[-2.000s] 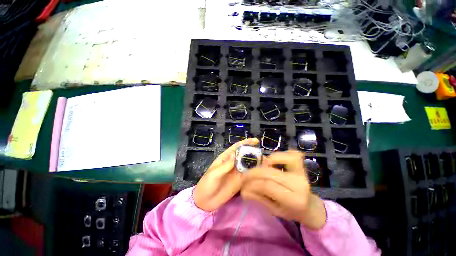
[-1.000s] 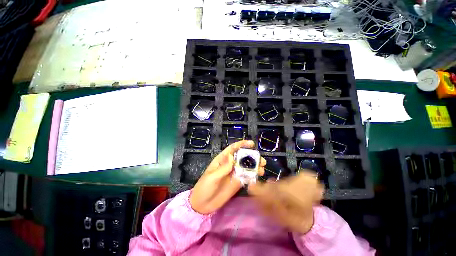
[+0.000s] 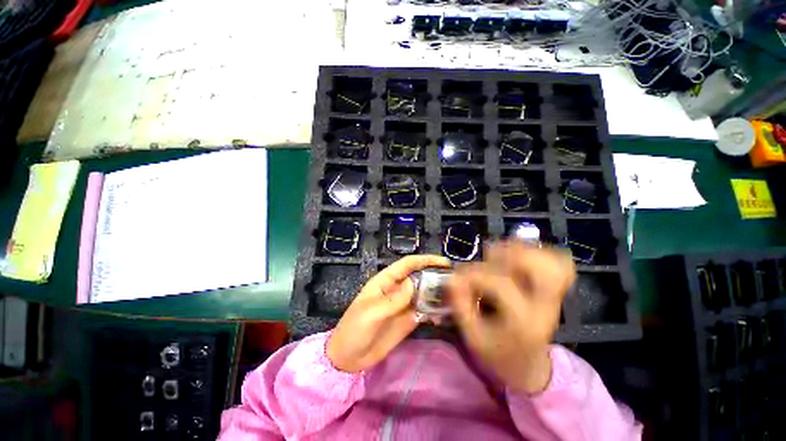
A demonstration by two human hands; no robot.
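My left hand (image 3: 376, 315) holds a silver-rimmed watch unit (image 3: 430, 295) in its fingertips, over the front edge of the black foam tray (image 3: 465, 71). My right hand (image 3: 515, 308) is blurred, raised just right of the unit, with its fingers partly over the unit's right side. I cannot tell whether it holds anything. Glossy black units with thin yellow lines, such as this one (image 3: 462, 241), lie in most tray pockets. The front left pocket and the back right pocket hold no unit. My hands hide part of the front row.
A record sheet (image 3: 181, 226) and yellow slip (image 3: 39, 220) lie left. A lower tray of silver units (image 3: 170, 354) is at lower left, a second foam tray (image 3: 681, 297) at right. Cables (image 3: 659, 43), white paper (image 3: 659, 183) and an orange-yellow object (image 3: 766, 145) are also there.
My right hand has moved up and its fingers now cover part of the unit. The unit's round dark centre, seen a second ago, no longer shows clearly.
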